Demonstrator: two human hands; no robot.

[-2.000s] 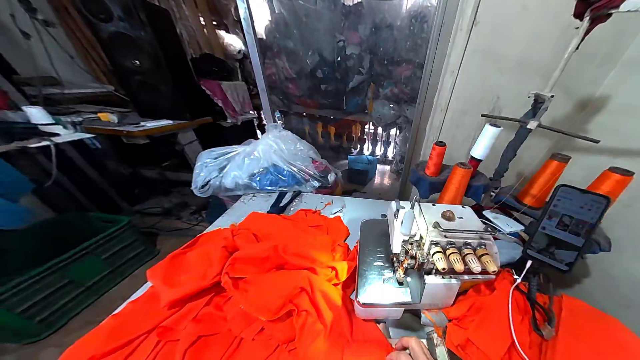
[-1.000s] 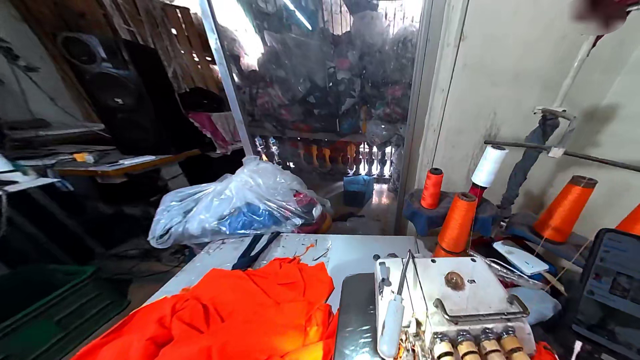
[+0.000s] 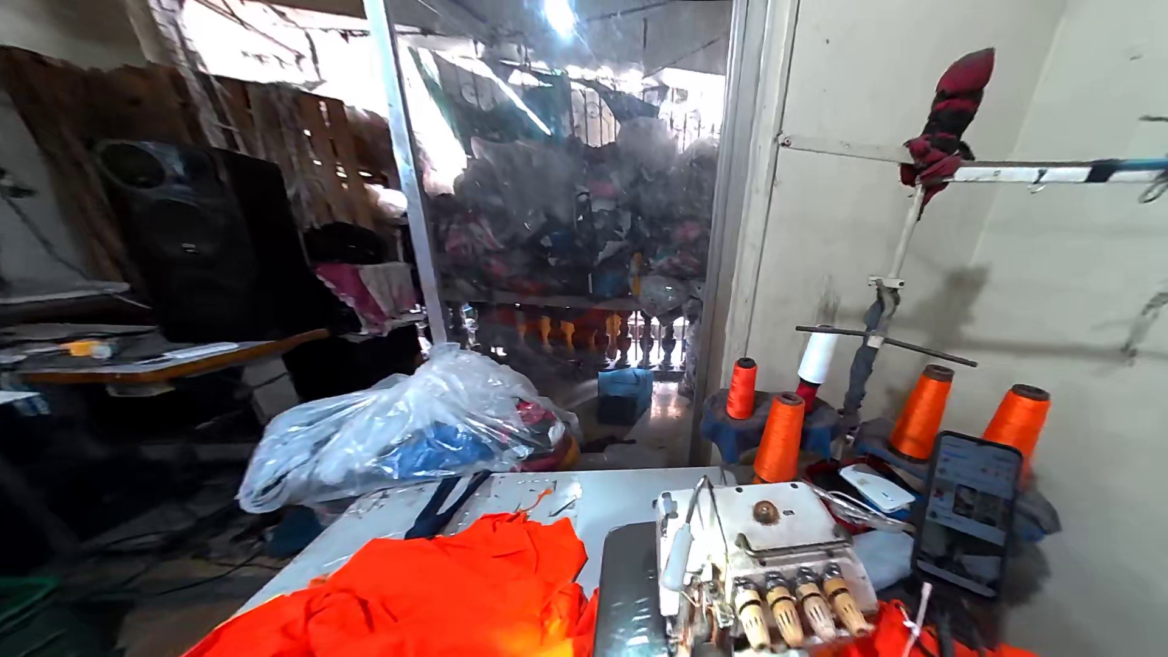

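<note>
Neither of my hands shows in the head view now. An overlock sewing machine [image 3: 766,547] with several tension dials stands on the light table [image 3: 602,488]. Orange fabric [image 3: 438,593] lies heaped to the left of the machine, and more of it shows at the lower right. Cones of orange thread [image 3: 781,438] and a white thread cone [image 3: 817,356] stand behind the machine. A smartphone [image 3: 969,516] with a lit screen is propped upright to the machine's right. The needle area is partly cut off by the lower edge.
A clear plastic bag of cloth [image 3: 401,438] sits at the table's back left edge. Beyond it are a black loudspeaker [image 3: 210,237] and a wooden-edged table [image 3: 173,365]. A metal-framed glass panel [image 3: 584,210] rises behind. A thread stand pole [image 3: 903,237] is at the right.
The view has tilted up. Fingers at the bottom edge beside the machine two seconds ago are out of sight now.
</note>
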